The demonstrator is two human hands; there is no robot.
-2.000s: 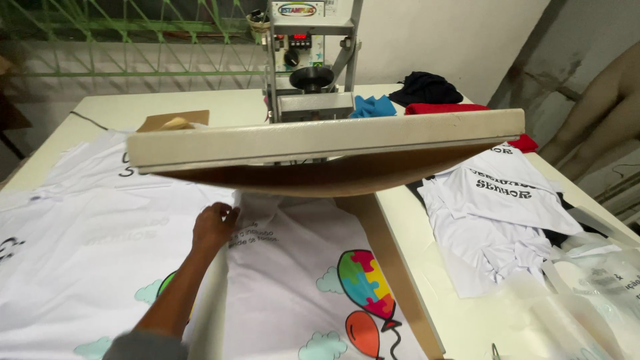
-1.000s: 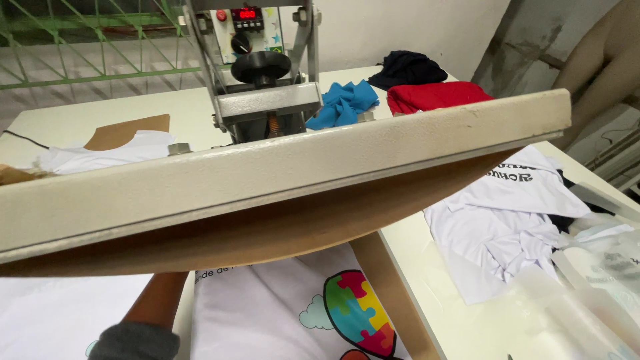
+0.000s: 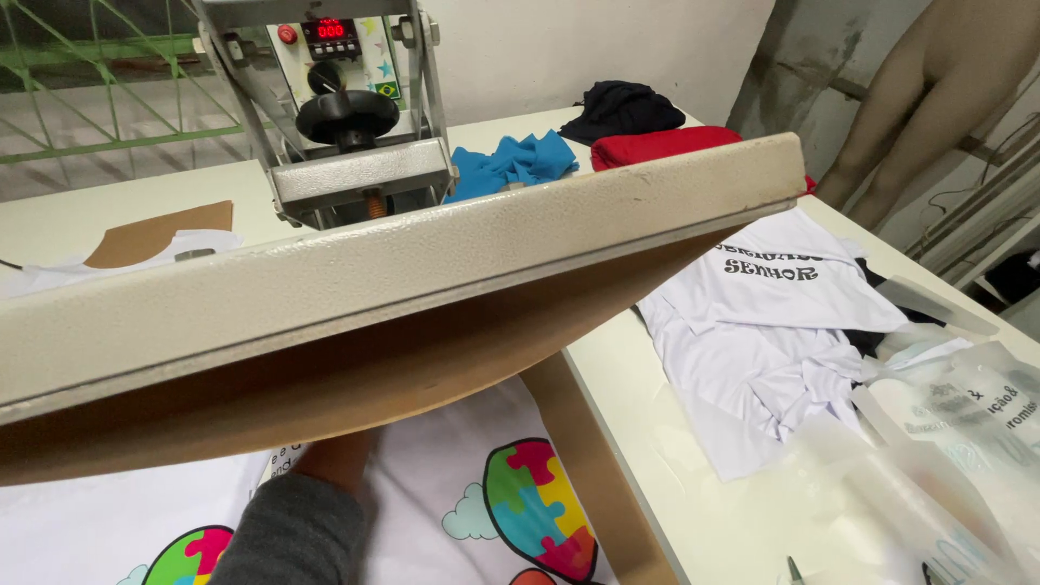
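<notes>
My left forearm in a dark grey sleeve reaches in from the bottom, under the raised upper platen of a heat press. The platen hides my left hand, so what it touches does not show. Beneath the platen lies a white T-shirt printed with a puzzle-pattern balloon and a pale cloud. Another white shirt with a similar balloon print lies at the lower left. A curved brown sheet hangs below the platen. My right hand is out of view.
Behind the platen stand the press's black knob and control box. Blue, red and black cloth lie at the back. At right are printed white shirts, translucent sheets and a mannequin's legs.
My left hand, seen on the shirt two seconds ago, is now hidden beneath the platen. The view has moved nearer to the press.
</notes>
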